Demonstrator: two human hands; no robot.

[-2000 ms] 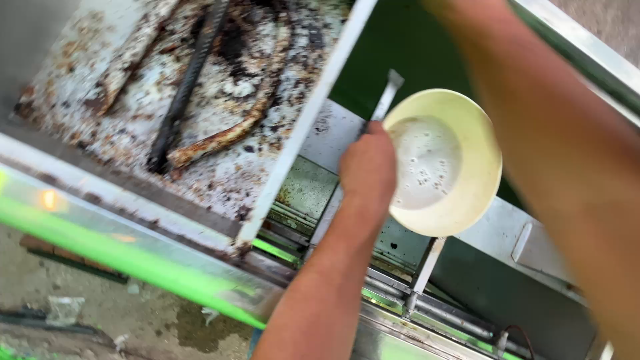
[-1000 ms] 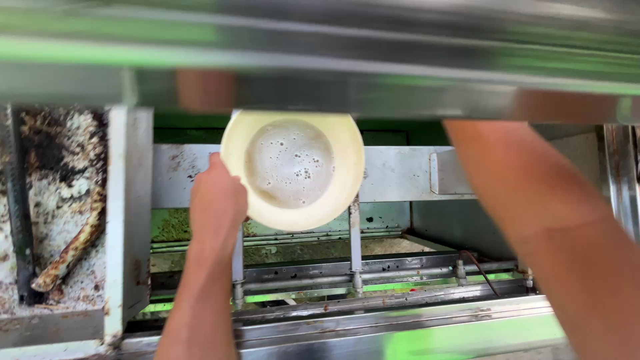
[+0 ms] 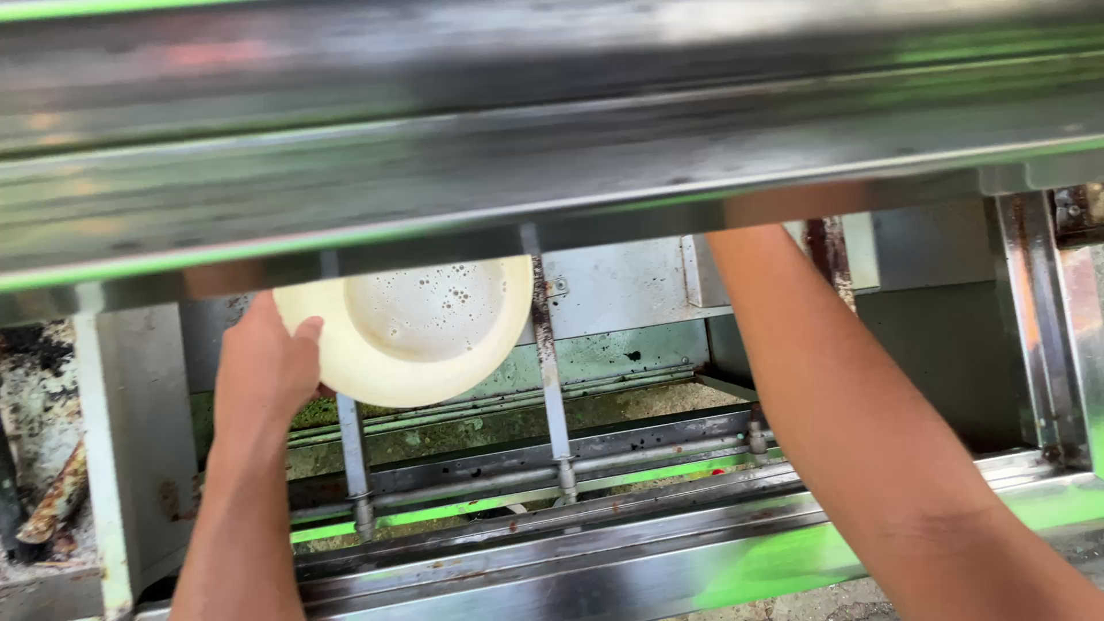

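My left hand (image 3: 269,362) grips the left rim of a pale yellow plastic bowl (image 3: 414,384), thumb on the inside wall. Cloudy liquid with bubbles (image 3: 427,310) fills its bottom. The bowl's upper edge is hidden behind a shiny metal panel. My right forearm reaches up from the lower right and passes behind that same panel, so my right hand is out of sight. Below the bowl, thin metal burner tubes (image 3: 549,379) run down to a horizontal pipe.
The stainless steel panel (image 3: 552,164) crosses the upper view. At left, a rusty tube (image 3: 56,504) lies in a dirty compartment behind a white divider (image 3: 108,457). A metal front rail (image 3: 552,569) runs along the bottom, and a steel post (image 3: 1026,328) stands at right.
The view has swung greatly, and the metal panel now covers its upper part. My left hand still holds the bowl. The flat metal strip near my left hand two seconds ago is no longer seen there.
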